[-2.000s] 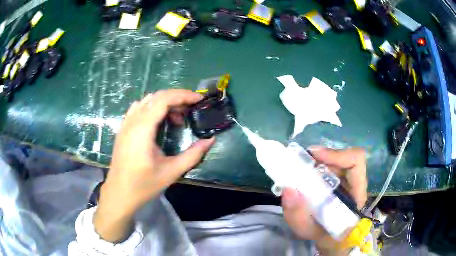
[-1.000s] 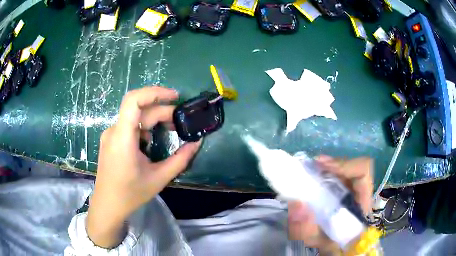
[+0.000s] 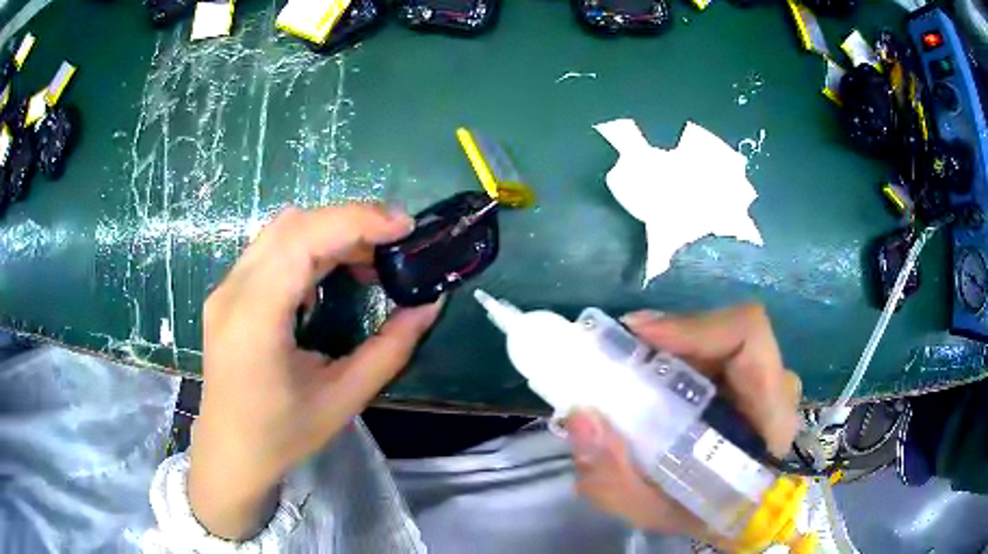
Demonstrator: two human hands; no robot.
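Note:
My left hand (image 3: 287, 346) holds a glossy black housing (image 3: 442, 247) by its left side between thumb and fingers, tilted above the mat. Thin red wires show in the housing. A pouch battery (image 3: 494, 171) with yellow tape edges hangs from its upper right corner by short leads. My right hand (image 3: 693, 406) grips a milky-white glue syringe (image 3: 590, 373) with a clear plastic bracket and a yellow rear cap. The needle tip (image 3: 483, 298) points up-left, just below the housing's lower right edge, with a small gap between them.
A white irregular wipe (image 3: 688, 195) lies on the green mat (image 3: 401, 130). Black housings with batteries line the far edge (image 3: 623, 15) and cluster at left (image 3: 49, 141) and right (image 3: 872, 108). A blue box (image 3: 962, 173) and a pale hose (image 3: 883, 325) are at the right.
The needle left the housing's right side, dropped back, and is now near its lower edge. The housing moved slightly left and turned, and its battery swung to the right.

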